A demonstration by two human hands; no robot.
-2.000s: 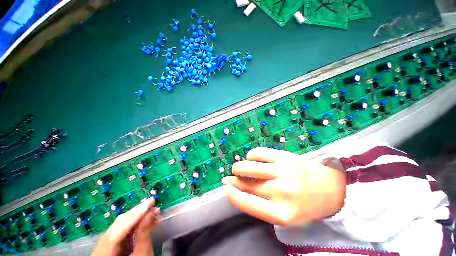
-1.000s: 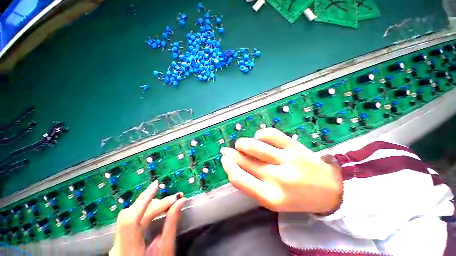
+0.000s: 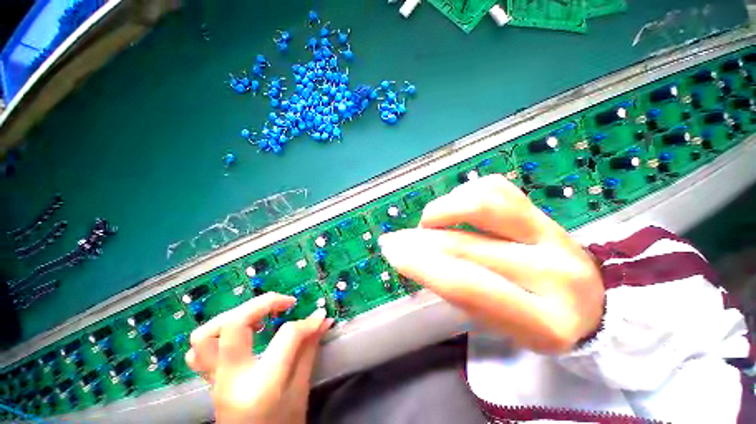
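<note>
A long strip of green circuit boards (image 3: 348, 248) with small white, black and blue parts lies in the pale-edged rail. My left hand (image 3: 257, 348) is over the near row, left of centre, with thumb and index finger apart at the boards. Whether a small part is between or under its fingertips cannot be told. My right hand (image 3: 514, 257) is over the boards right of centre, fingers pointing left and bunched; its fingertips touch or hover over the strip, and anything in them is hidden. Blue disc parts (image 3: 319, 99) lie in a loose pile on the dark green bench.
The conveyor rail (image 3: 398, 178) runs diagonally behind the boards. Wire pieces (image 3: 240, 219) lie along it. Dark component strips (image 3: 50, 257) are at left. Loose green boards (image 3: 547, 15) and white parts (image 3: 498, 14) are at the top. A blue bin (image 3: 50, 41) is top left.
My left hand has moved right along the near row and its thumb and index finger have spread. My right hand has shifted right and its fingers have drawn together. The boards sit slightly differently in view.
</note>
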